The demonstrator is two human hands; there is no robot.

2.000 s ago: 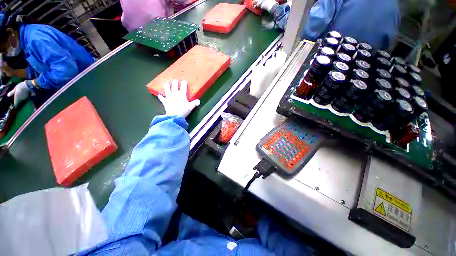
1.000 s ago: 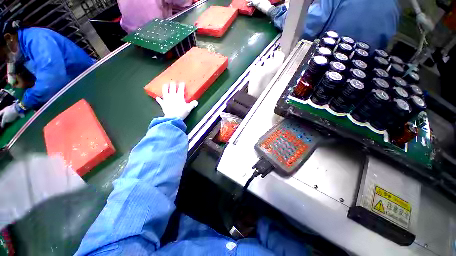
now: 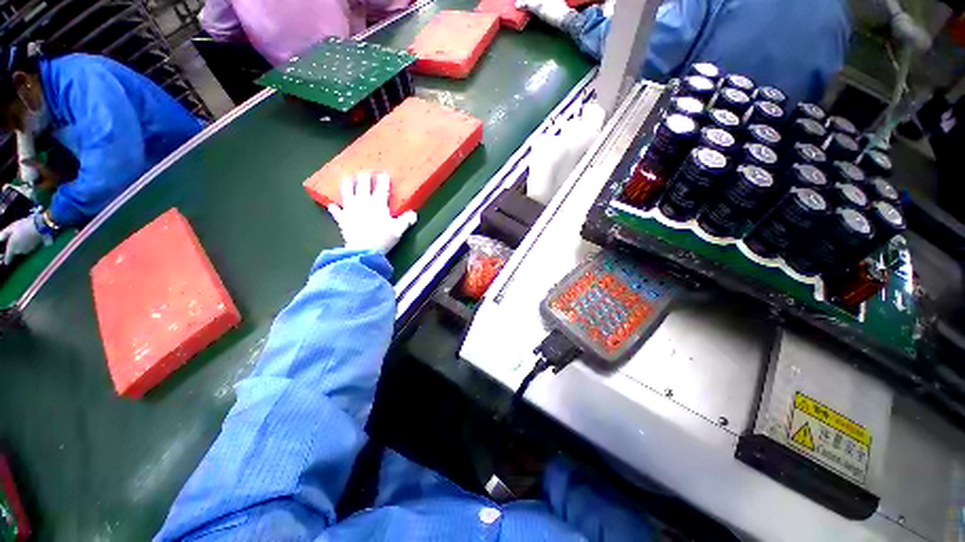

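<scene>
My left hand, in a white glove, lies palm down with fingers spread on the near edge of a red-orange foam pad. The pad lies flat on the dark green conveyor belt. A second foam pad lies nearer, to the left of my sleeve. My right hand is not in view; only blue cloth shows at the bottom edge.
A perforated green board and another pad are farther along the belt. At right, a machine holds a capacitor board and a keypad controller. A bag of small parts sits beside the belt. Other workers are around.
The whitish sheet at lower left has left the picture, and a red-edged thing now shows at the left edge. My left hand stays on the pad, almost unmoved.
</scene>
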